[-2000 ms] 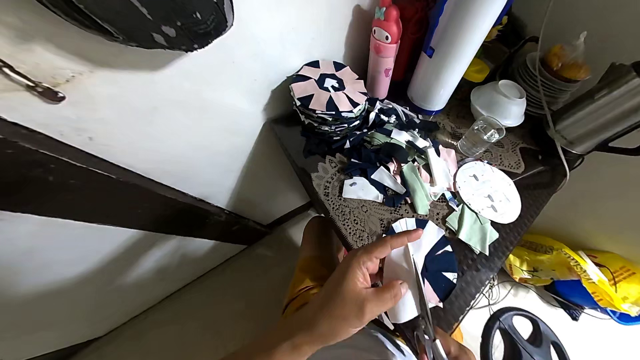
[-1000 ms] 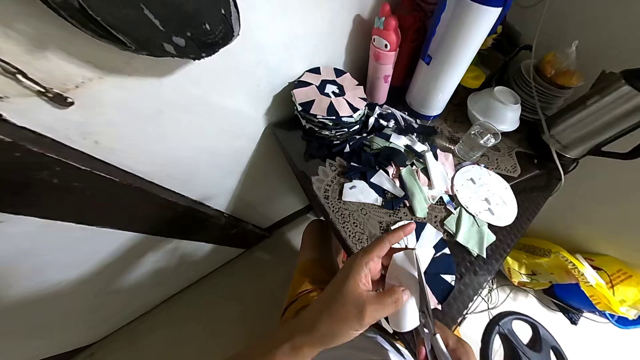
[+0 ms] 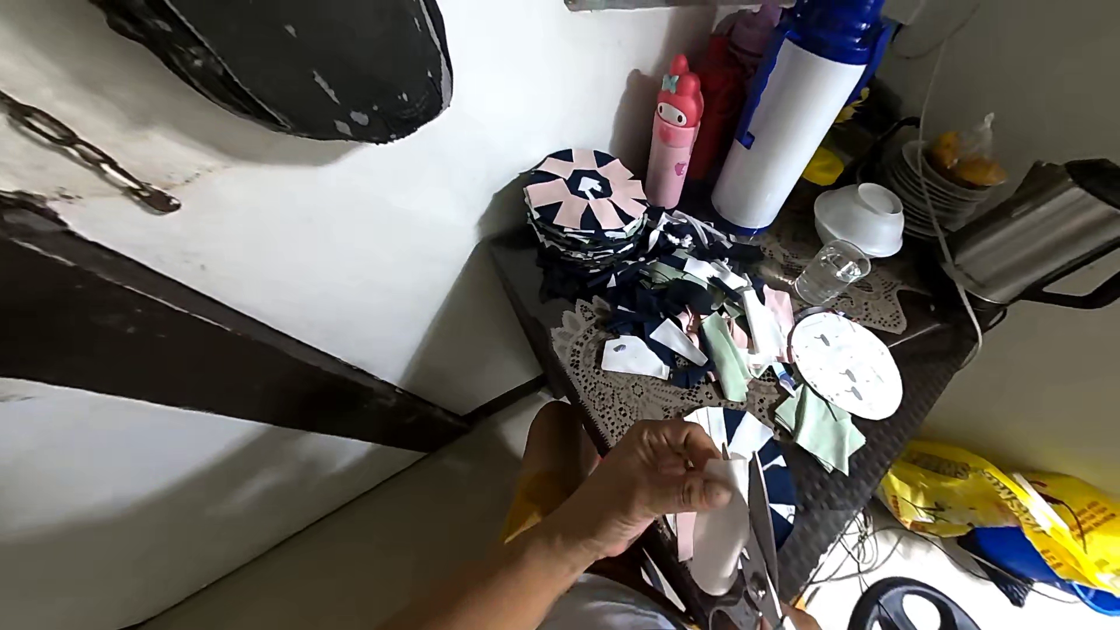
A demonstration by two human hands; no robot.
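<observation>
My left hand (image 3: 652,490) pinches a strip of white fabric (image 3: 723,534) between thumb and fingers. Scissors (image 3: 759,534) have their blades parted at the strip's upper right side. At the bottom edge my right hand (image 3: 792,618) holds their handles, mostly hidden. Below both lies a round patchwork piece (image 3: 774,477) of navy, white and pink cloth at the table's edge. A heap of cut fabric scraps (image 3: 691,306) in navy, white, green and pink spreads beyond. Behind it stands a stack of round patchwork pieces (image 3: 586,206). A round white piece with marks (image 3: 846,366) and green cloth pieces (image 3: 821,429) lie to the right.
On the dark table (image 3: 919,385) with its lace cloth (image 3: 595,385) stand a pink bottle (image 3: 672,144), a white and blue flask (image 3: 787,122), a white bowl (image 3: 859,219), a drinking glass (image 3: 831,271) and a metal kettle (image 3: 1032,232). Yellow plastic bags (image 3: 1006,516) lie at lower right.
My left index finger, extended over the round patchwork piece in the earlier frames, is now bent in at the white strip. The scissors' blades are parted wider than a second ago.
</observation>
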